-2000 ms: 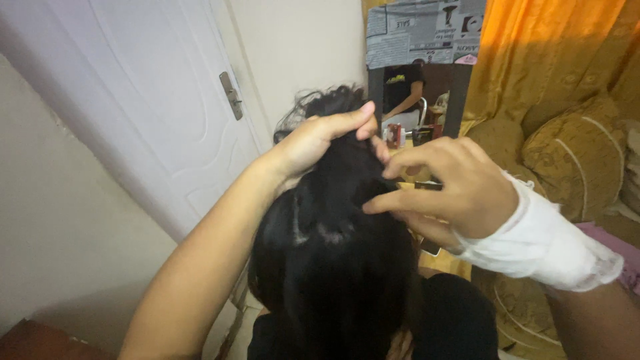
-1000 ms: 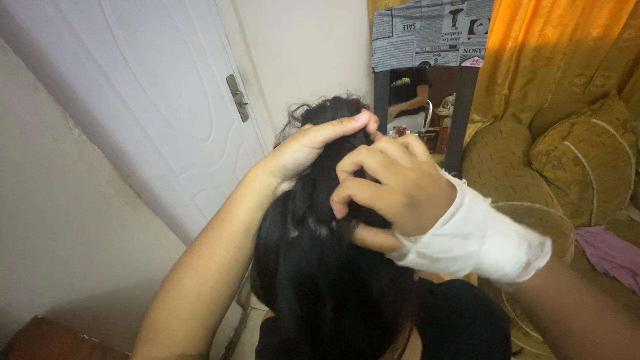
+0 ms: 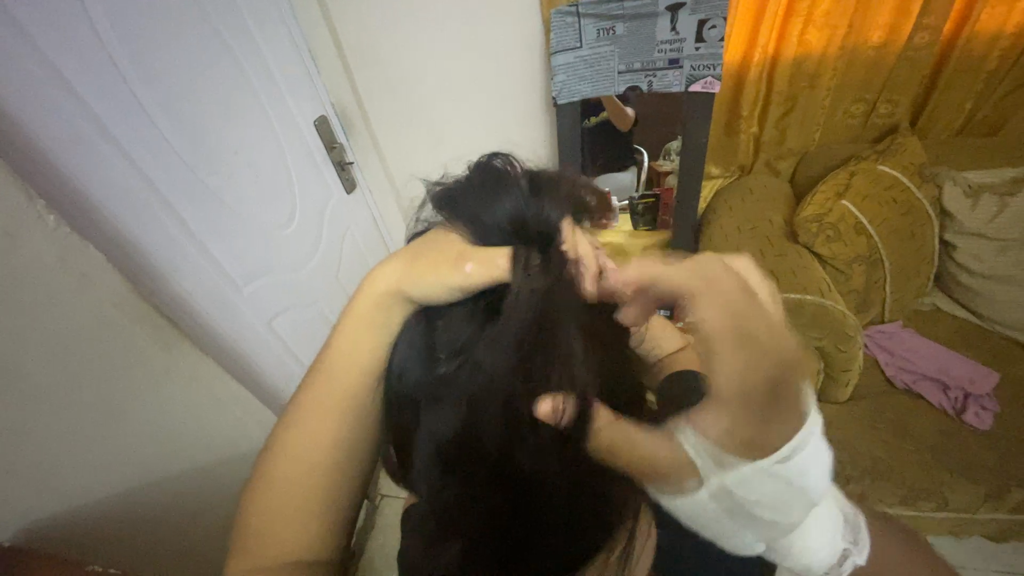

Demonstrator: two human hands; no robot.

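Dark hair [image 3: 496,384] covers the head of a person in dark clothing, seen from behind and above. My left hand [image 3: 464,268] is closed around a gathered bunch of hair [image 3: 496,196] at the top of the head, its fingertips showing on the right side. Beside them, my right hand [image 3: 704,336] is blurred, its thumb against the hair lower down and its fingers near the left fingertips. A white bandage [image 3: 768,488] wraps the right wrist. Whether the right fingers hold any strands cannot be told.
A white door [image 3: 200,160] with a metal handle is at the left. Ahead stands a mirror [image 3: 616,152] with newspaper-print covering on top. Patterned cushions [image 3: 872,224] and a pink cloth [image 3: 936,372] lie on a brown sofa [image 3: 920,464] at the right, near orange curtains [image 3: 848,72].
The left hand now encloses the bunch of hair, where earlier its thumb and fingers lay along the top of the head. The right hand's fingers have spread apart.
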